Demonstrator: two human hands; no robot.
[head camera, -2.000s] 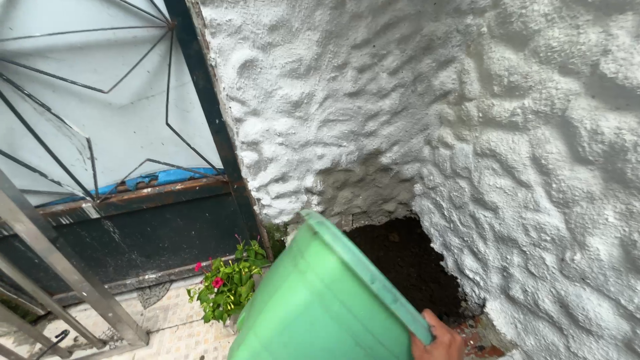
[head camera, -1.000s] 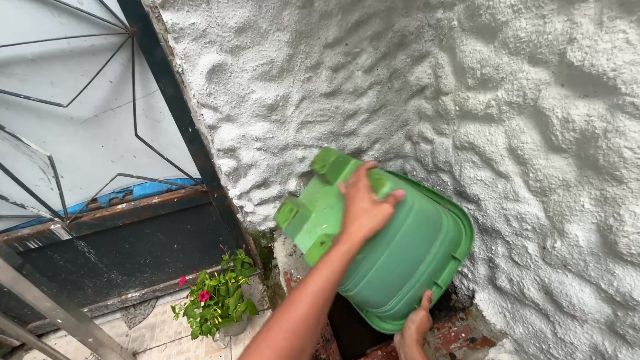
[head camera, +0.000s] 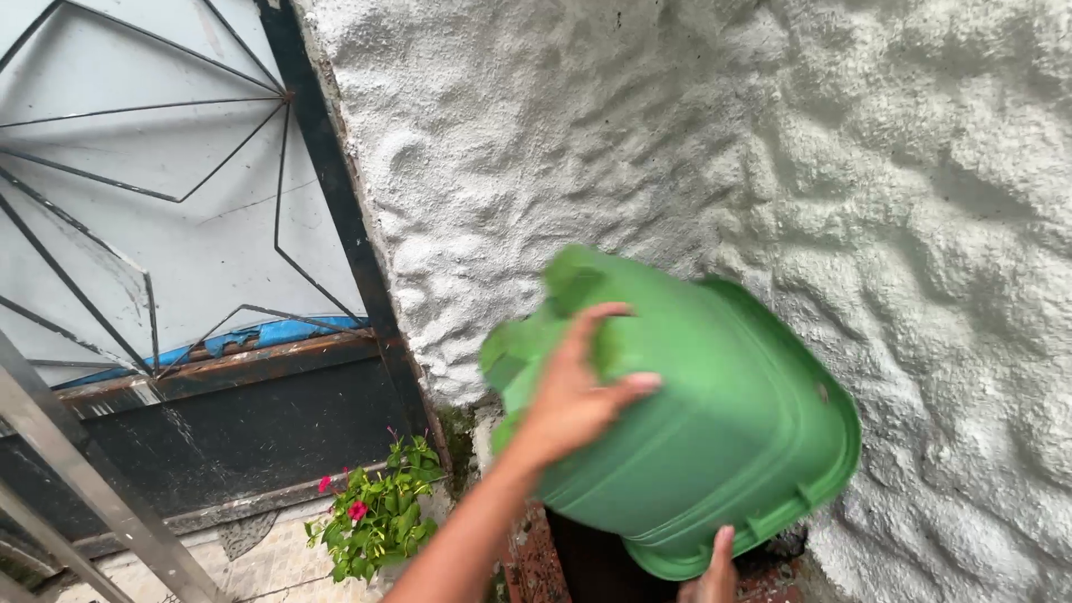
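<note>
A green plastic bin (head camera: 703, 394) is tipped over, its footed base facing up and left and its rim down and right, above a dark opening (head camera: 586, 553) in the corner of the wall. My left hand (head camera: 582, 389) grips the base near one of its feet, thumb and fingers spread on the plastic. At the lower rim, my right hand (head camera: 713, 574) holds the edge, mostly cut off by the frame's bottom. The inside of the bin is hidden, and the base is blurred.
Rough white walls (head camera: 536, 151) meet behind the bin. Brick edging (head camera: 536, 557) borders the opening. A potted plant with pink flowers (head camera: 377, 511) stands left of it, near a dark metal door (head camera: 209, 452). Metal bars (head camera: 92, 477) cross the lower left.
The bin has turned so that its base shows, and my left hand has come into view on it. Since one second ago, the bin looks slightly more tilted, with both hands still on it.
</note>
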